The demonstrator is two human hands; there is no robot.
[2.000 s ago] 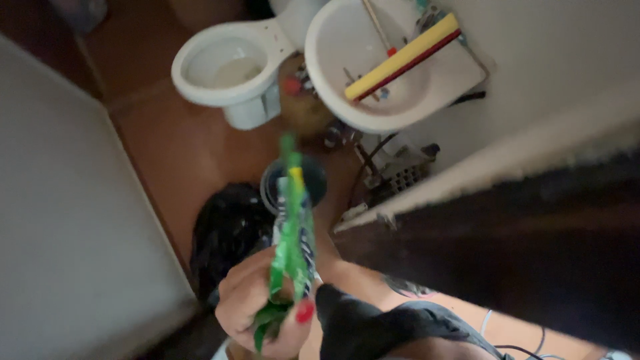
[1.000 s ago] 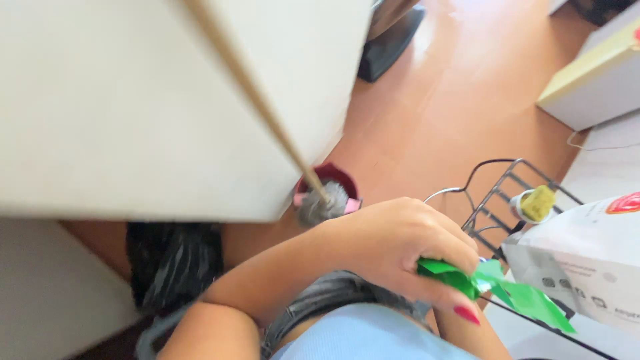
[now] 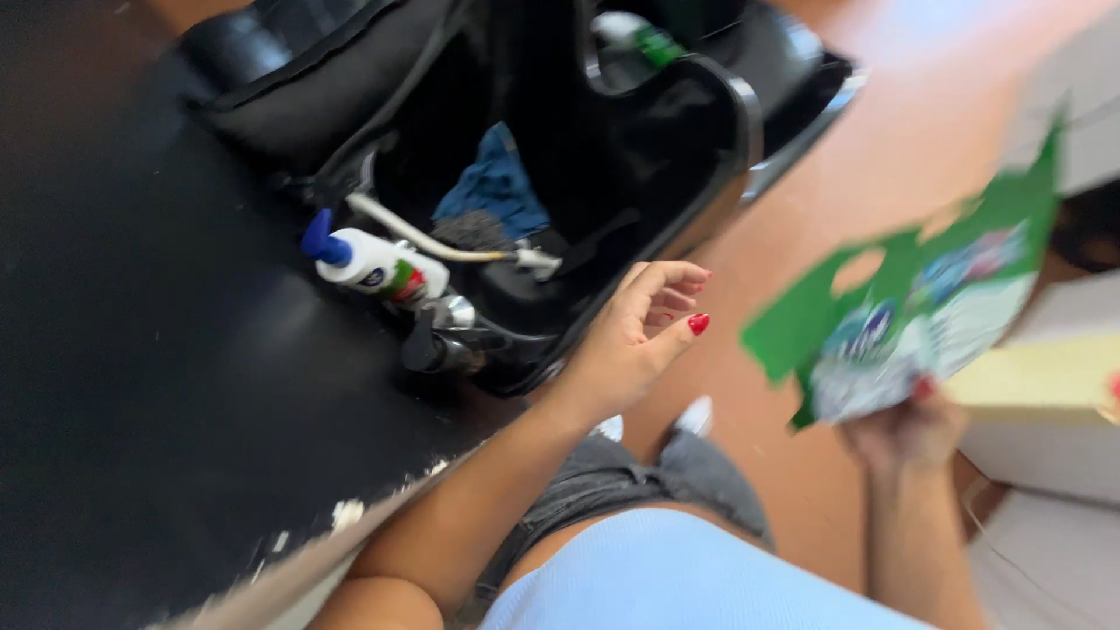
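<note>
My right hand grips the lower edge of a torn green and white printed package, blurred and held out over the floor. My left hand holds nothing, its fingers apart and bent, beside the near edge of a black wash basin. Inside the basin lie a blue cloth, a grey scrubber and a pale hose with a spray head. A white pump bottle with a blue top leans at the basin's edge, next to a black and chrome tap.
A black neck cushion and a white and green bottle are at the basin's far side. A black worktop with a chipped edge fills the left. White furniture with a yellow top stands right, on a reddish floor.
The view has swung from a bathroom, past a white panel, to the black basin. The green package, in a hand in both earlier frames, is now spread out in my right hand.
</note>
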